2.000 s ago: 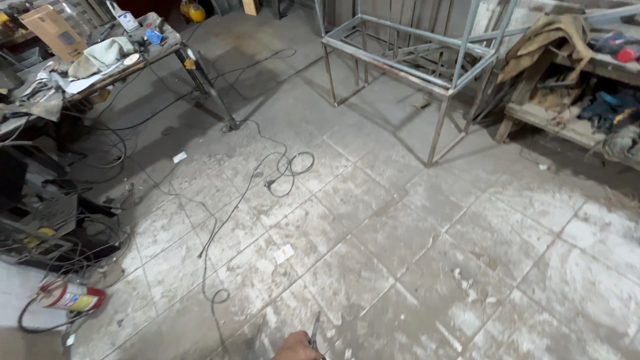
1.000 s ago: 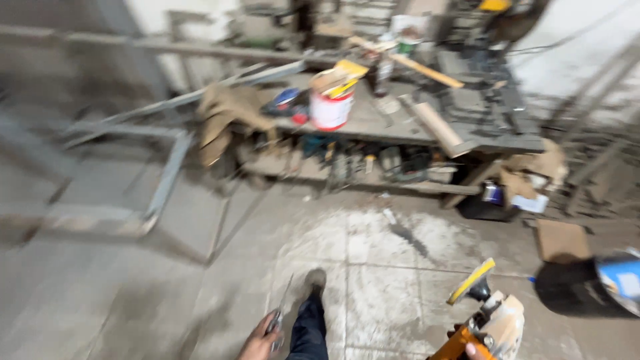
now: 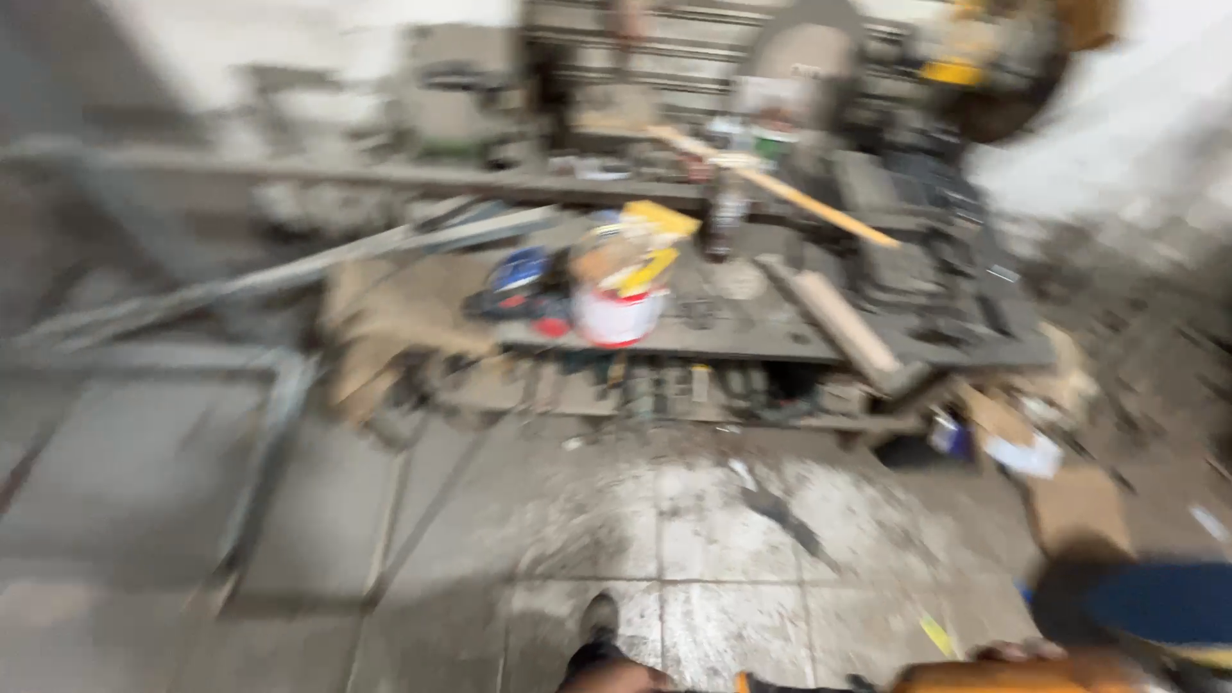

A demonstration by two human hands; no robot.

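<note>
At the bottom edge, my left hand [image 3: 616, 676] is mostly cut off by the frame, close to a dark narrow part with an orange end; what it holds cannot be told. My right hand [image 3: 1020, 653] is on an orange power tool [image 3: 1011, 676] at the lower right. A dark blue round shape [image 3: 1160, 602], blurred, lies beside the tool, perhaps its pad. Ahead stands a cluttered metal workbench [image 3: 770, 342]. On it are a white bucket with a red rim [image 3: 619, 318], a wooden stick [image 3: 818, 207] and a blue round object [image 3: 518, 269].
A grey metal frame [image 3: 265, 462] stands on the tiled floor at left. Brown cloth [image 3: 385, 318] hangs off the bench's left end. A lower shelf holds assorted items. Cardboard [image 3: 1078, 510] lies at the right, and a dark strip [image 3: 789, 520] lies on the floor.
The view has swung round to the workbench. The orange tool, absent two seconds ago, appeared at my right hand one second ago. My left hand has moved rightward, toward the tool.
</note>
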